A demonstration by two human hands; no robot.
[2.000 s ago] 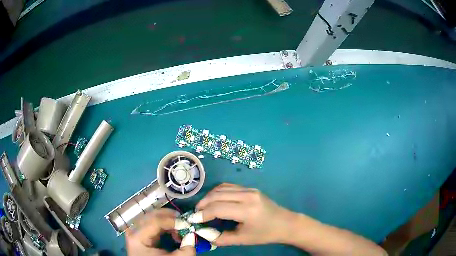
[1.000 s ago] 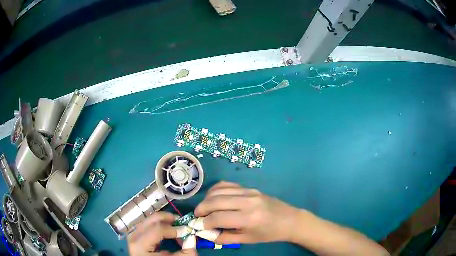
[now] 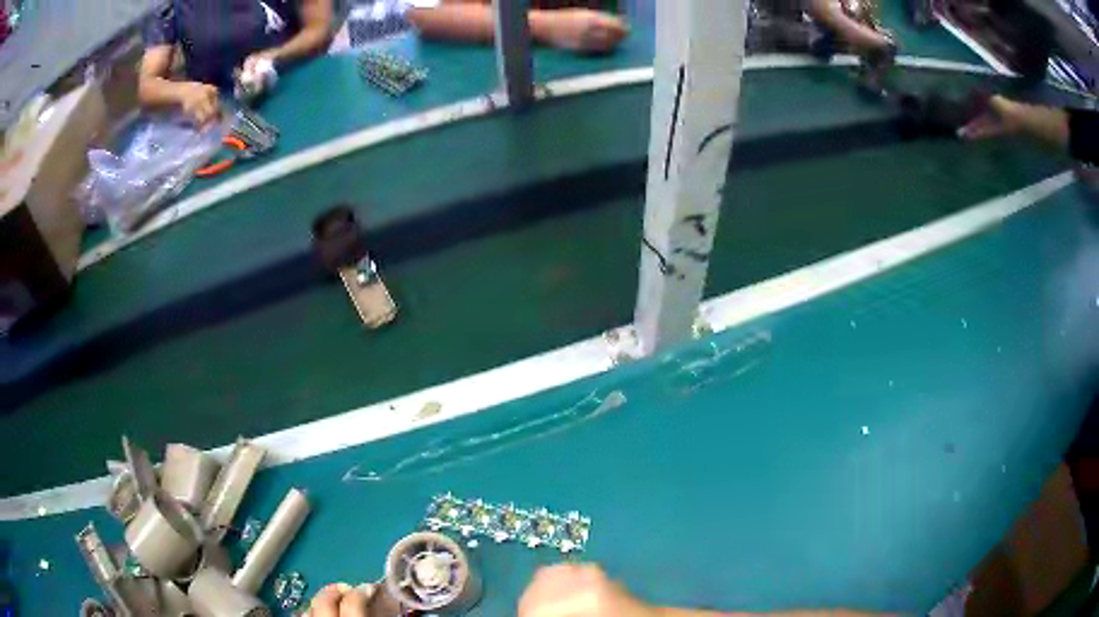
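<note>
A grey-beige fan housing [image 3: 429, 571] lies near the bottom edge with its spoked face up. Its handle is mostly hidden or cut off. My left hand [image 3: 342, 600] is at its left side, with only some fingers in the picture. My right hand [image 3: 579, 593] is to its right, cut off by the bottom edge. What either hand holds does not show. A flat PCB panel [image 3: 509, 523] lies just beyond the housing.
A housing pile [image 3: 165, 536] is at the left. Beyond the white edge, the conveyor belt [image 3: 506, 277] carries one unit [image 3: 366, 292]. A white post [image 3: 685, 169] stands at the edge. People's hands, orange-handled cutters [image 3: 222, 157], a plastic bag [image 3: 154, 169] and cartons [image 3: 1027, 548] show around.
The view has tilted up, so the bench things sit lower and the far bench shows. The small board and blue battery at my hands have gone out of view.
</note>
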